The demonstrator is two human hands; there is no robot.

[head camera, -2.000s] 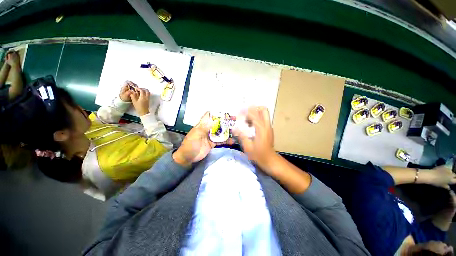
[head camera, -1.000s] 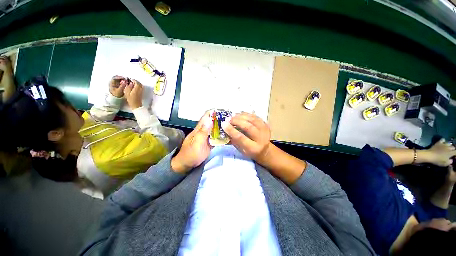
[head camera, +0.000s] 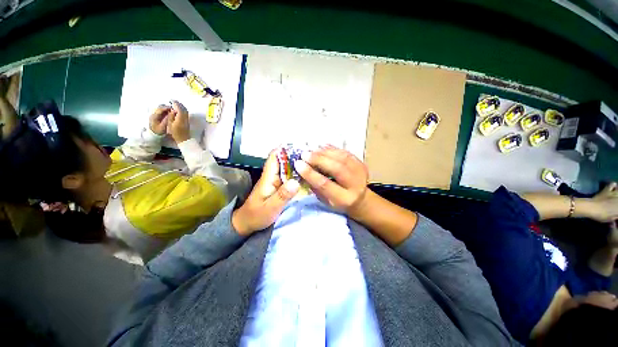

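Observation:
A part-assembled unit [head camera: 291,162] with a white rim, reddish and dark blue parts is held between my two hands, above my lap at the near edge of the white work mat [head camera: 305,88]. My left hand [head camera: 263,200] grips its left side, with the thumb at its lower end. My right hand [head camera: 337,177] has its thumb and fingertips on its right side and on the dark part. The fingers hide much of the unit, and fine wires cannot be made out.
One unit [head camera: 427,126] lies on the brown work board [head camera: 413,162]. Several units lie on the right neighbour's mat [head camera: 484,162], beside a black box [head camera: 588,129]. The left neighbour's hands [head camera: 169,120] are over another white mat [head camera: 146,74] with yellow and dark parts. A grey bar crosses above.
My right hand has gone from blurred above the unit to closed on its right side. The yellow seen in the unit is now mostly covered, and my left thumb lies across its lower end.

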